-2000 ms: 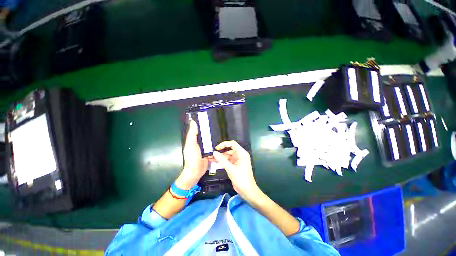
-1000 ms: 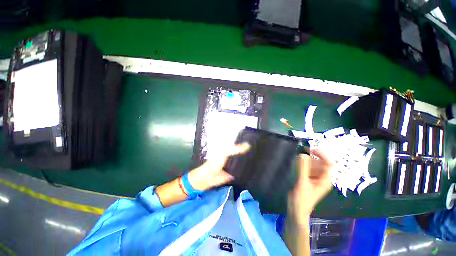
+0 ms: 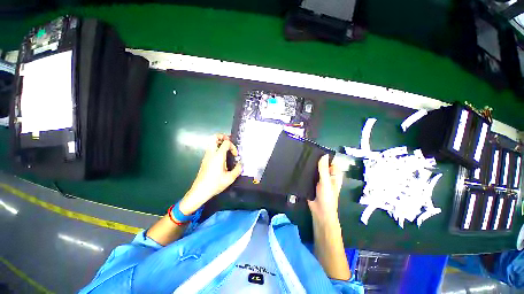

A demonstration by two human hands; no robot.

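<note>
The tablet housing (image 3: 250, 143) lies on the green mat in front of me, its mainboard (image 3: 274, 108) at the far end and its white battery bay partly bare. A black battery pack (image 3: 290, 166) lies slanted over the right and near part of the housing and covers part of the bay. My right hand (image 3: 326, 186) holds the pack by its right edge, thumb on top. My left hand (image 3: 217, 166) is at the housing's left edge, thumb and fingers around it. The pack's underside is hidden.
A stack of housings (image 3: 106, 109) stands at the left. A liner pile (image 3: 399, 184) lies right of the work. The battery stack (image 3: 459, 135) and battery tray (image 3: 488, 201) are at the far right. A blue bin (image 3: 425, 273) is below the bench edge. A white rail (image 3: 258, 74) borders the green conveyor.
The pack was first held over the housing with a white strip up, then turned dark side up. It now sits slanted over the bay. My left hand has moved from the pack to the housing's left edge.
</note>
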